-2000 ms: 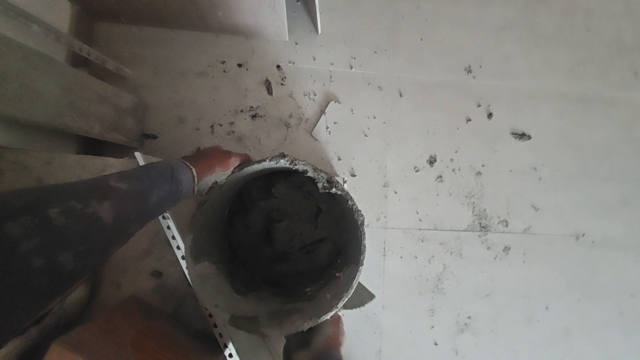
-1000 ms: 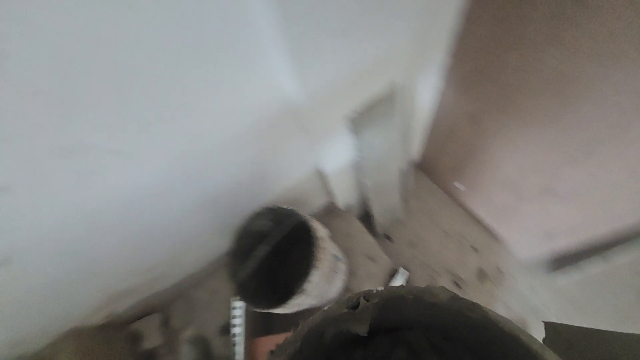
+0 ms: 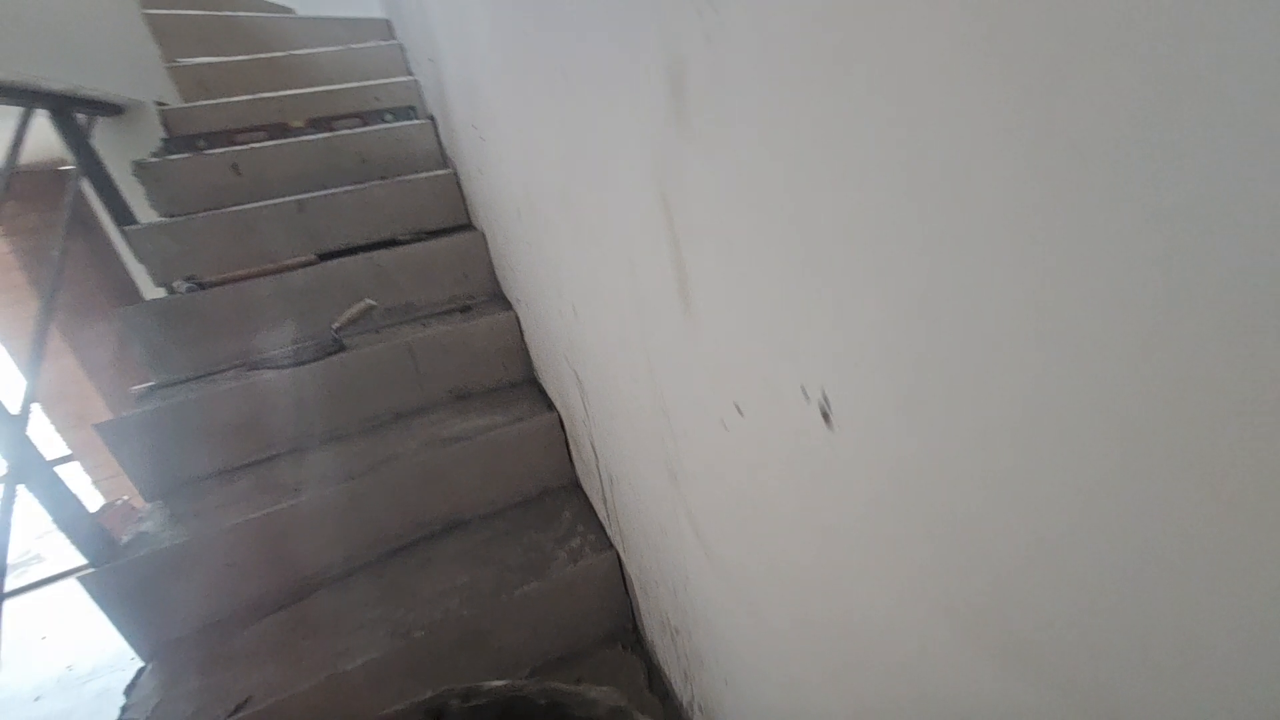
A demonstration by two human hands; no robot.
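Note:
Neither my left hand nor my right hand shows at this moment. The rim of a mortar bucket (image 3: 520,690) pokes into the bottom edge of the head view, and the rest of it is cut off below. A trowel (image 3: 300,352) with a light handle lies on a stair tread ahead. One step higher lies a hammer (image 3: 262,268) with a wooden handle and a dark grip. A spirit level (image 3: 290,130) rests along a tread further up.
A staircase (image 3: 350,460) rises ahead, turned slightly in the view. A pale wall (image 3: 900,300) with dark smears runs along its right side. Metal railing bars (image 3: 95,170) stand at the left, with reddish brickwork (image 3: 60,230) behind them.
The view has swung from the floor and a second bucket to a staircase. Two seconds ago both hands were at the mortar bucket; now only its rim shows, at the bottom edge.

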